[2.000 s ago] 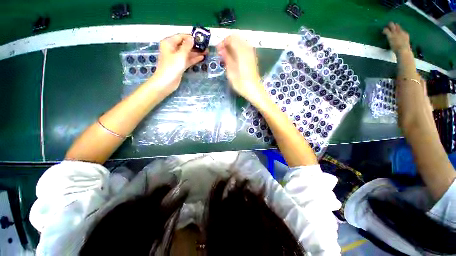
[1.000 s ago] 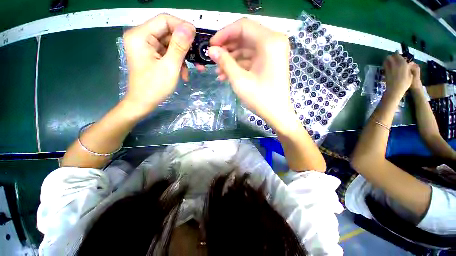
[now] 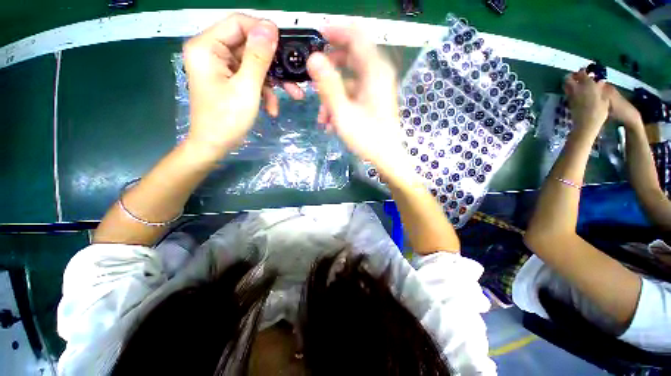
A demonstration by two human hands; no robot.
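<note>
A small black glossy camera housing (image 3: 294,55) with a round lens on its face is held up above the bench. My left hand (image 3: 228,84) grips its left end between thumb and fingers. My right hand (image 3: 360,88), partly blurred, is at its right end with the thumb and fingers around the edge; whether it grips is hard to tell. A clear crinkled blister tray (image 3: 287,158) lies below my hands, its far part hidden by them. Clear sheets packed with dark round lens parts (image 3: 460,121) lie tilted at the right.
A white strip (image 3: 158,29) borders the bench beyond my hands. Dark units, one of them a small block (image 3: 410,7), sit on the green surface beyond. At the right, a coworker's hands (image 3: 592,103) hold a dark unit near a smaller tray (image 3: 557,125).
Both hands came together at the housing, which turned from upright to lengthwise. My right fingers have since moved from the lens to the housing's right edge. The coworker's hands have come together.
</note>
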